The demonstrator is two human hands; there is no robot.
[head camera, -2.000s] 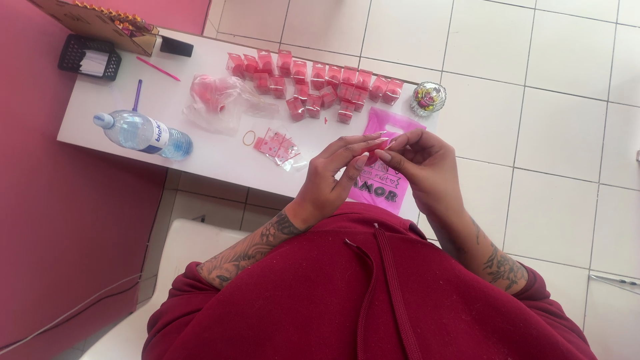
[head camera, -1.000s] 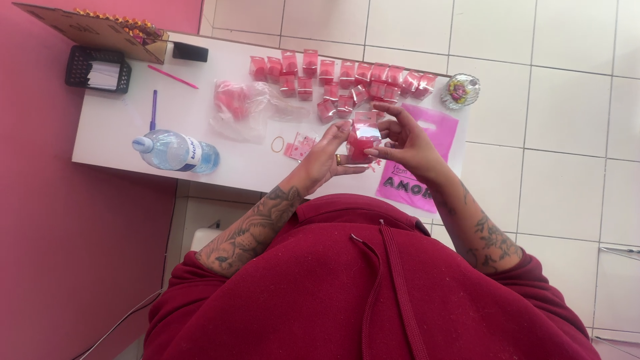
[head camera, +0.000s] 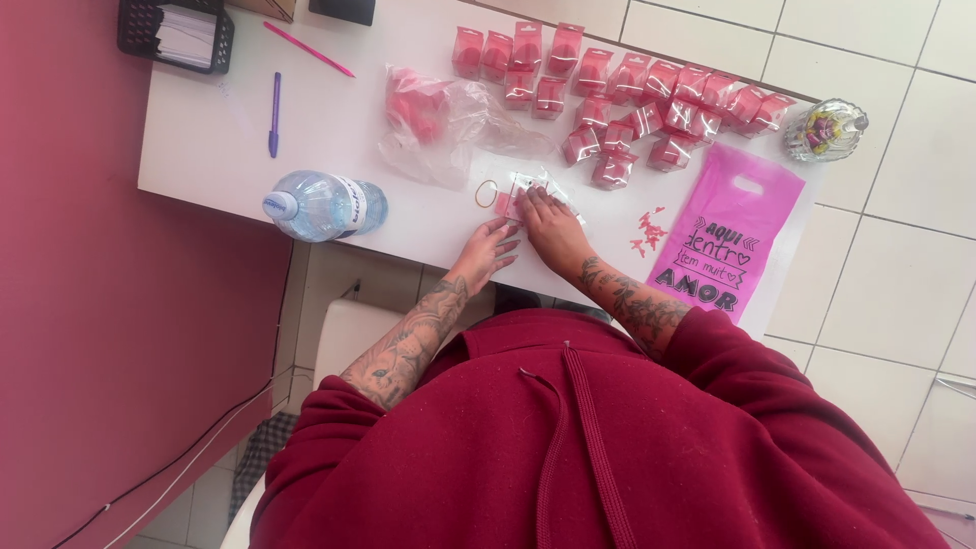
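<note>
My right hand (head camera: 553, 229) lies palm down, fingers together, over printed cards in clear plastic (head camera: 526, 183) near the table's front edge. Just left of it, my left hand (head camera: 488, 252) is at the edge with its fingers apart and its fingertips near a small pink card (head camera: 503, 203). A rubber band (head camera: 486, 194) lies beyond the left fingertips. Small pink pieces (head camera: 650, 231) are scattered to the right, beside a pink plastic bag (head camera: 732, 221) with printed lettering. Whether the right fingers grip anything is hidden beneath them.
Clear boxes with pink contents (head camera: 595, 72) stand along the far side. A crumpled clear bag (head camera: 427, 122), a water bottle (head camera: 328, 206), a blue pen (head camera: 274, 114), a pink pen (head camera: 309, 49) and a black basket (head camera: 221, 38) are to the left. A glass jar (head camera: 826, 130) sits at the right corner.
A second ago both hands held a clear box with pink contents; they have let it go. My hands have moved left and down to the cards, uncovering the small pink pieces.
</note>
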